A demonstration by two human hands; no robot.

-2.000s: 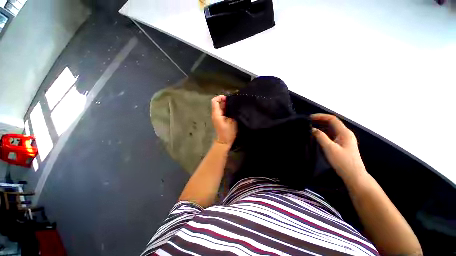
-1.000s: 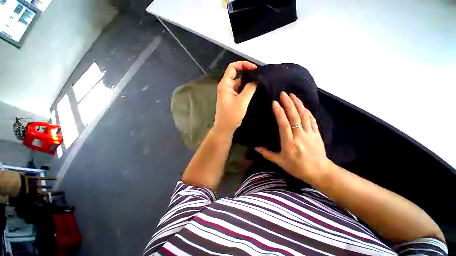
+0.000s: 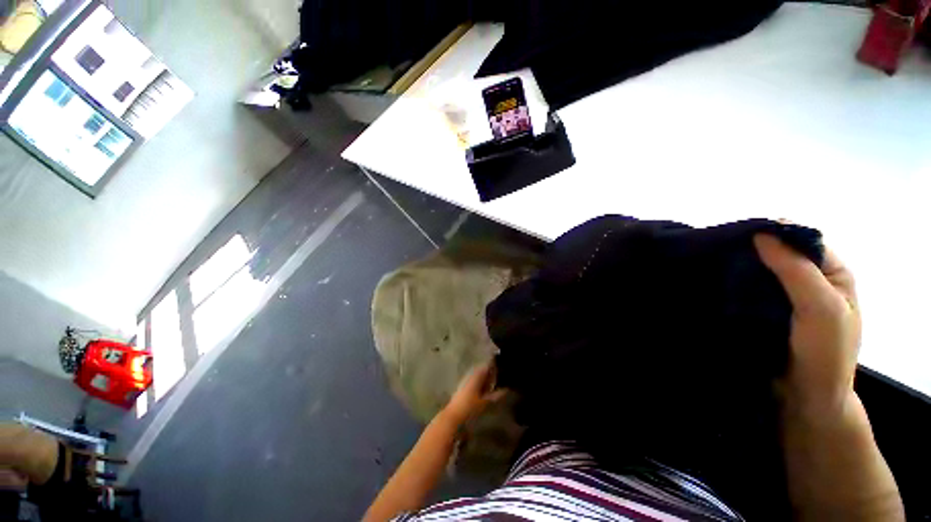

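Observation:
A black garment (image 3: pixel 653 316) is bunched over my lap and rises over the near edge of the white table (image 3: pixel 715 143). A thin pale dashed stitch line runs across its upper left part. My right hand (image 3: pixel 822 306) grips the garment's upper right corner, thumb on the near side. My left hand (image 3: pixel 475 393) is at the garment's lower left edge; its fingers are partly hidden by the cloth, so its hold cannot be told.
A khaki sack (image 3: pixel 434 326) lies left of my lap. A smartphone (image 3: pixel 507 109) stands in a black holder (image 3: pixel 521 163) on the table. Black garments (image 3: pixel 613 46) lie at the far side, a red item (image 3: pixel 891 36) at far right. A red crate (image 3: pixel 112 373) and a person's arm (image 3: pixel 26 454) are at left.
The garment has been spread wider and lifted to the right by my right hand. My left hand has moved down to its lower left edge. The view has tilted up, showing the phone and far garments.

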